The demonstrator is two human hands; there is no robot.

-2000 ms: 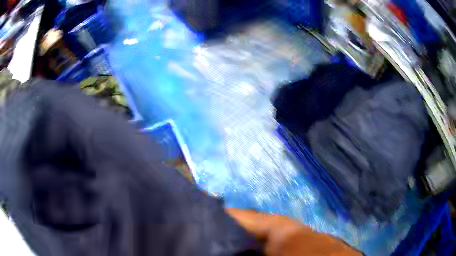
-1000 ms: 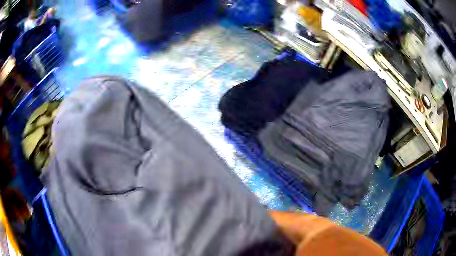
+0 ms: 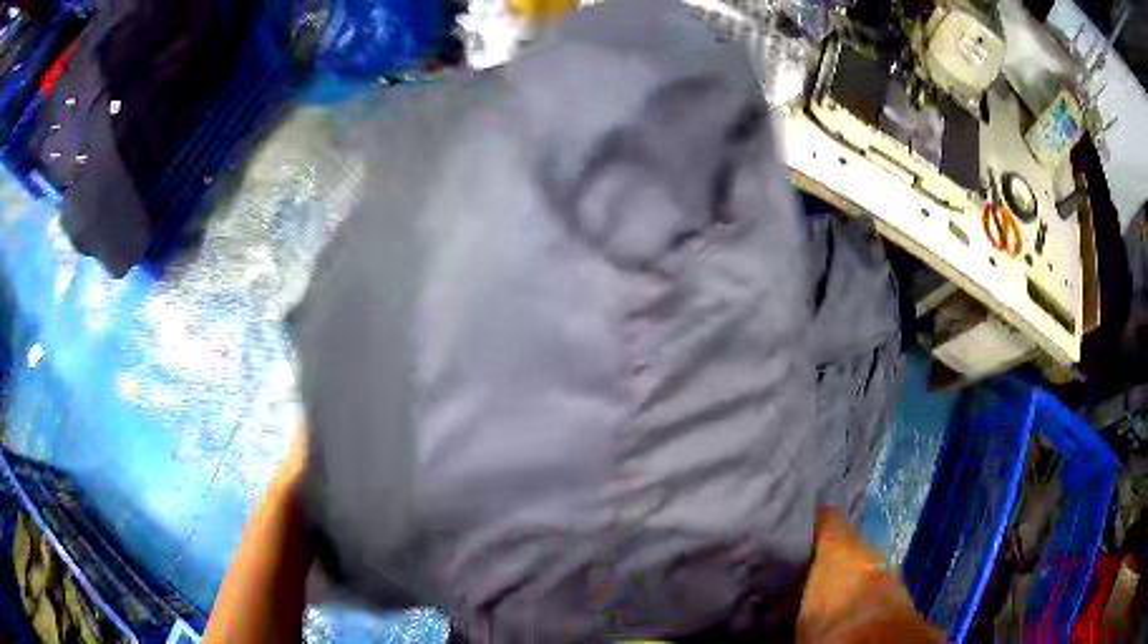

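A thick, floppy stack of grey garment pieces (image 3: 541, 340) fills the middle of the view, held up in front of me and slightly blurred. My left hand (image 3: 271, 554) is at its lower left edge, mostly forearm showing, the fingers hidden by the cloth. My right hand (image 3: 850, 579) grips its lower right edge, the fingers hidden too. Behind it on the right, part of another dark grey garment stack (image 3: 856, 340) shows. Whatever bears that stack is hidden.
A sewing machine (image 3: 963, 50) and orange-handled scissors (image 3: 1002, 229) are on a white table (image 3: 881, 208) at upper right. A blue crate (image 3: 976, 503) stands at lower right. Dark cloth (image 3: 107, 138) lies at upper left. A crate with camouflage pieces (image 3: 48, 579) is at lower left.
The held stack has moved from the left to the centre, now in front of the other garment stack. My left forearm has come into view. The view has turned to the right.
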